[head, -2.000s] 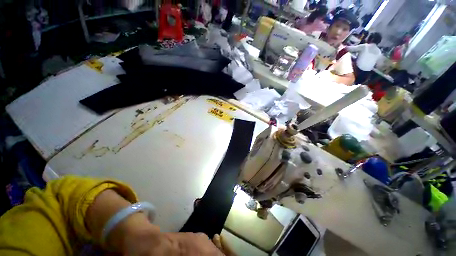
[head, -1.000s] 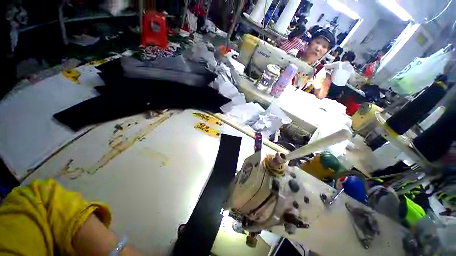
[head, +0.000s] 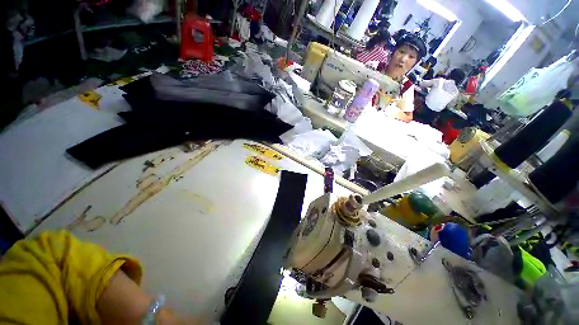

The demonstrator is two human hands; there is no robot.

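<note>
A long black fabric strip (head: 270, 247) lies on the white table, slightly curved, along the left side of the sewing machine head (head: 330, 251). Its near end runs out of the bottom edge. The presser foot and needle are hidden behind the head; a bright light shows there. My left arm, in a yellow sleeve with a pale bracelet, comes in at the lower left. Only the wrist shows; the left hand itself is cut off by the bottom edge. My right hand is out of the picture.
Black cut pieces (head: 184, 124) lie stacked at the table's far left. Yellow stickers (head: 262, 165) are on the tabletop. A pale rod (head: 409, 183) rises from the head. Black thread cones (head: 533, 133) stand at right. A person sits at another sewing machine (head: 352, 70) beyond. A smartphone edge (head: 365, 316) shows below.
The view has shifted, and my left hand, visible on the strip two seconds ago, has dropped below the bottom edge. More of the smartphone is cut off. The strip keeps nearly the same place beside the head.
</note>
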